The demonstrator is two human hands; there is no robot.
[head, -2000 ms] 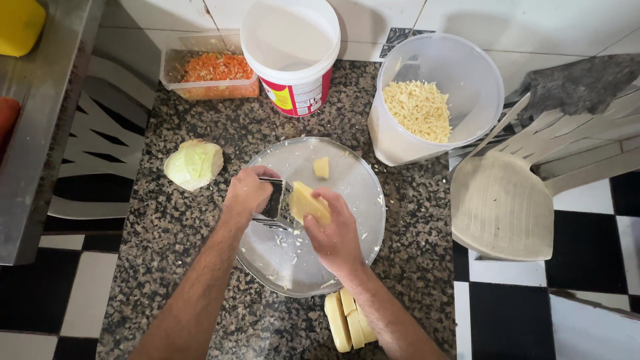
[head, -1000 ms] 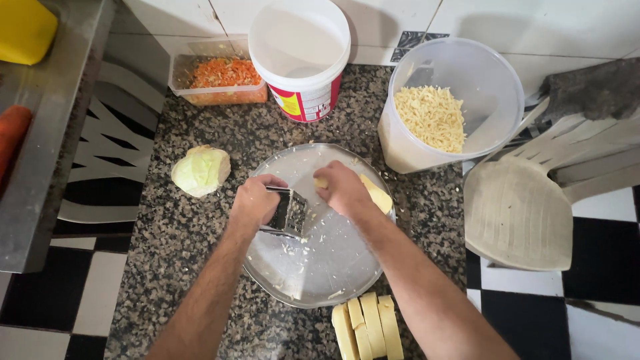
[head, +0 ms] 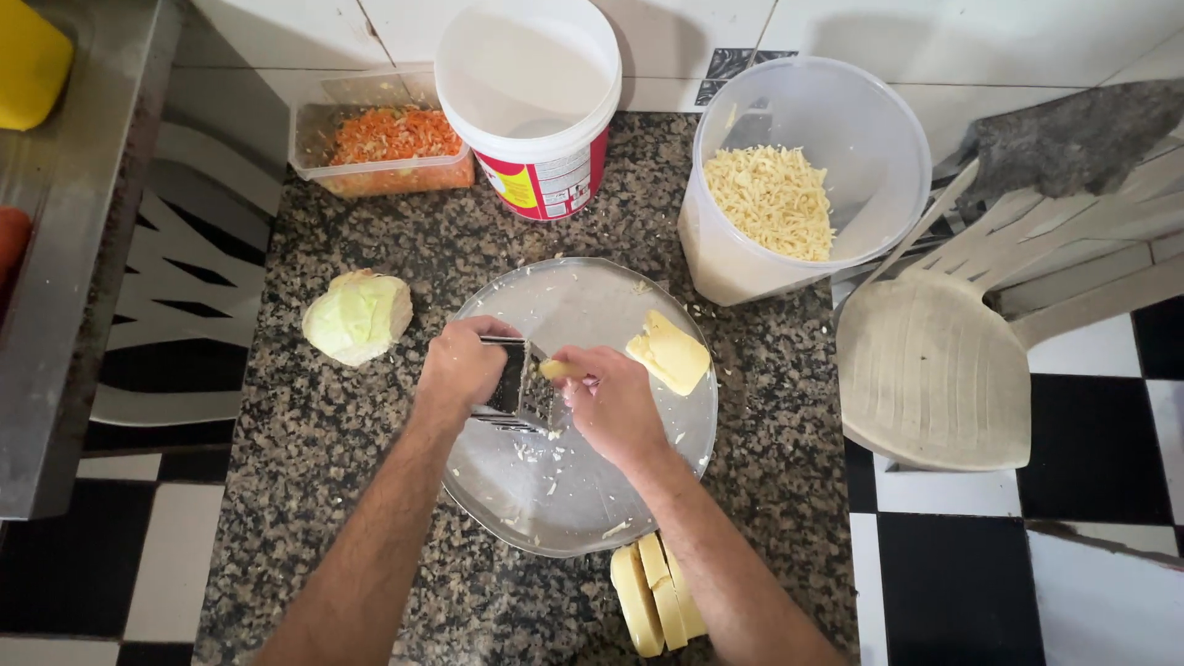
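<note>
My left hand (head: pixel 470 363) grips a metal box grater (head: pixel 523 384), which lies tilted over a round metal tray (head: pixel 573 499). Between the fingers of my right hand (head: pixel 606 398) is a small piece of cheese (head: pixel 558 369), held at the grater's right face. A larger chunk of cheese (head: pixel 673 354) rests on the tray's right side, and thin shreds are scattered over the metal. Thick slices of cheese (head: pixel 640 597) lie on the granite just below the tray, partly hidden by my right forearm.
Half a cabbage (head: pixel 358 316) sits left of the tray. Behind stand a plastic box of shredded carrot (head: pixel 393 166), a white bucket (head: pixel 555 139) and a clear tub of grated cheese (head: pixel 772 199). A plastic chair (head: pixel 934 370) is at the right, a metal counter (head: pixel 79 277) at the left.
Two seconds ago my right hand held the large chunk; one second ago that lay on the tray's right and the hand was above the grater. The hand has since come down to the grater's face.
</note>
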